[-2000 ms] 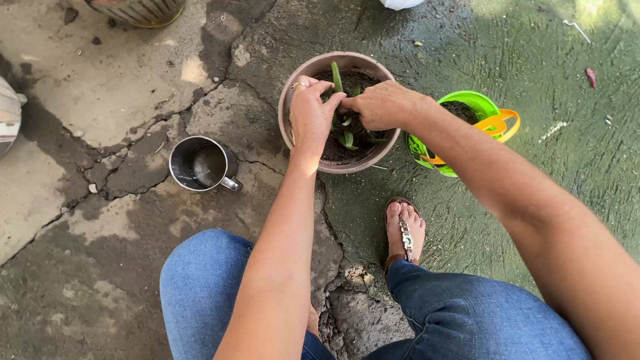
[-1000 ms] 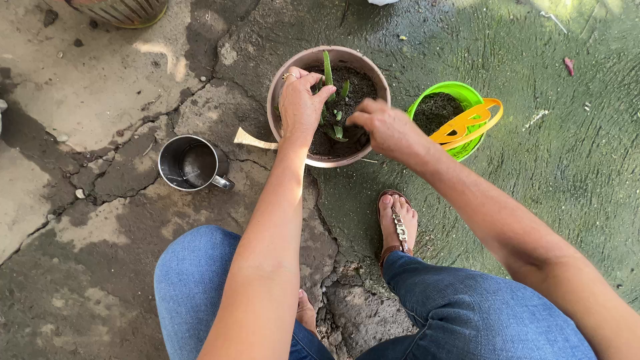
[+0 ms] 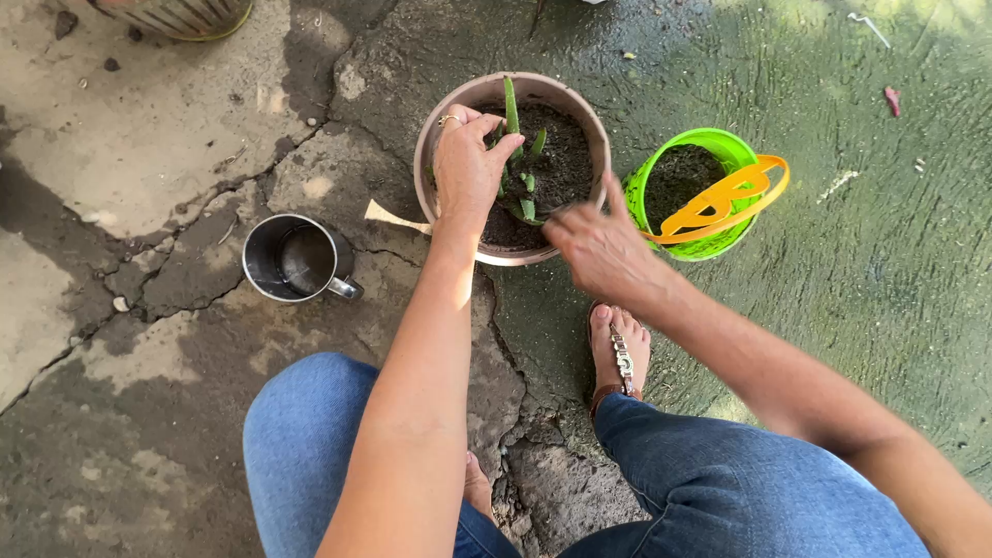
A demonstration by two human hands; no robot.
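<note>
A round pinkish-brown plant pot (image 3: 601,147) holds dark soil (image 3: 570,167) and a small green succulent plant (image 3: 511,108) with several pointed leaves. My left hand (image 3: 471,159), with a ring on one finger, reaches over the pot's left side and pinches the plant's upright leaf between thumb and fingers. Blurred by motion, my right hand (image 3: 593,244) is at the pot's lower right rim, near the low leaves; whether it holds anything cannot be told. To the right stands a bright green bucket (image 3: 637,194) of soil with an orange handle (image 3: 717,209).
A metal mug (image 3: 298,260) with liquid in it stands on the cracked concrete to the left. A pale flat-ended piece (image 3: 395,218) sticks out beside the pot. Another planter (image 3: 190,15) is at the upper left. My sandalled foot (image 3: 620,349) is below the pot.
My right hand has moved from the plant at the pot's middle to the lower right rim. My left hand has stayed at the upright leaf.
</note>
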